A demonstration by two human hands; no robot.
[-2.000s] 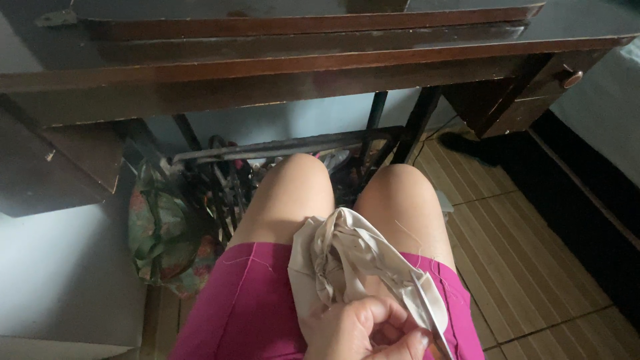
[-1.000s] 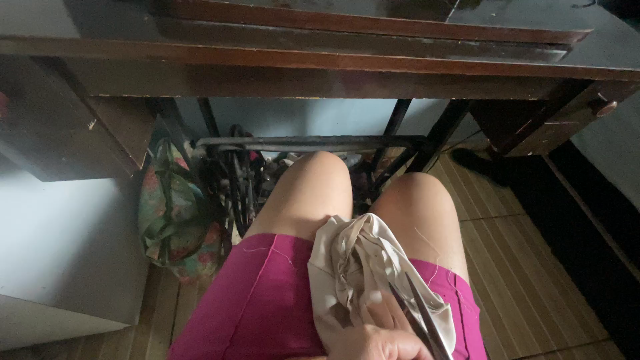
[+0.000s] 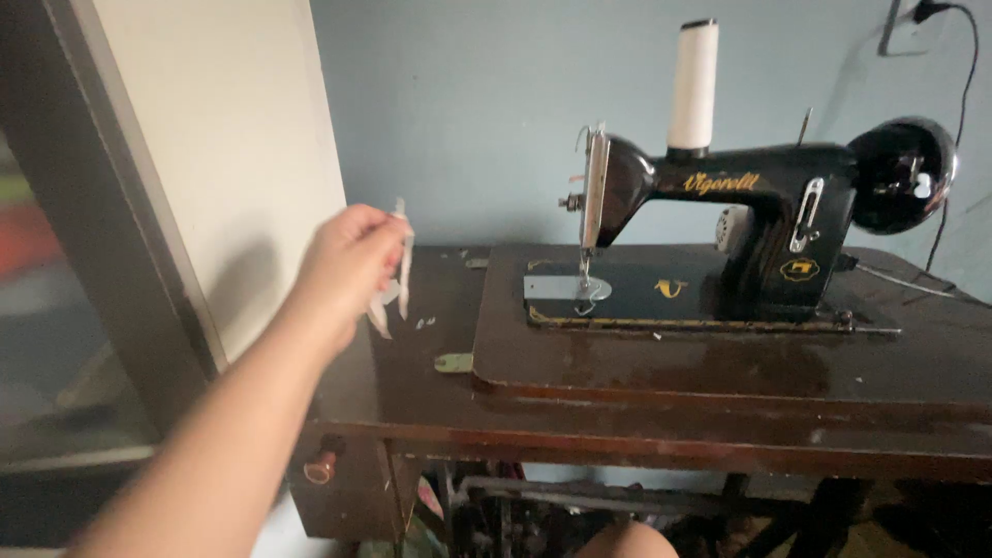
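Observation:
My left hand (image 3: 353, 267) reaches out over the left end of the dark wooden sewing table (image 3: 418, 403). Its fingers are closed on thin pale fabric scraps (image 3: 405, 267), whose ends hang down above the tabletop. To the right of the hand stands a black Vigorelli sewing machine (image 3: 767, 186) with its needle over the metal plate (image 3: 558, 287). A tall white thread cone (image 3: 694, 85) is upright on top of the machine. My right hand is outside the view, and so are the beige cloth and the scissors.
Small white bits (image 3: 425, 322) lie on the tabletop near the hand. A copper-coloured drawer knob (image 3: 319, 467) juts out at the lower left. A pale panel (image 3: 263, 155) rises close to the left arm. My knee (image 3: 628, 540) is below the table edge, and a black cable (image 3: 965, 85) hangs at right.
The view has swung up from my lap to the tabletop. Earlier a hand was at the beige cloth and scissors on my lap; now my left hand is stretched out with scraps.

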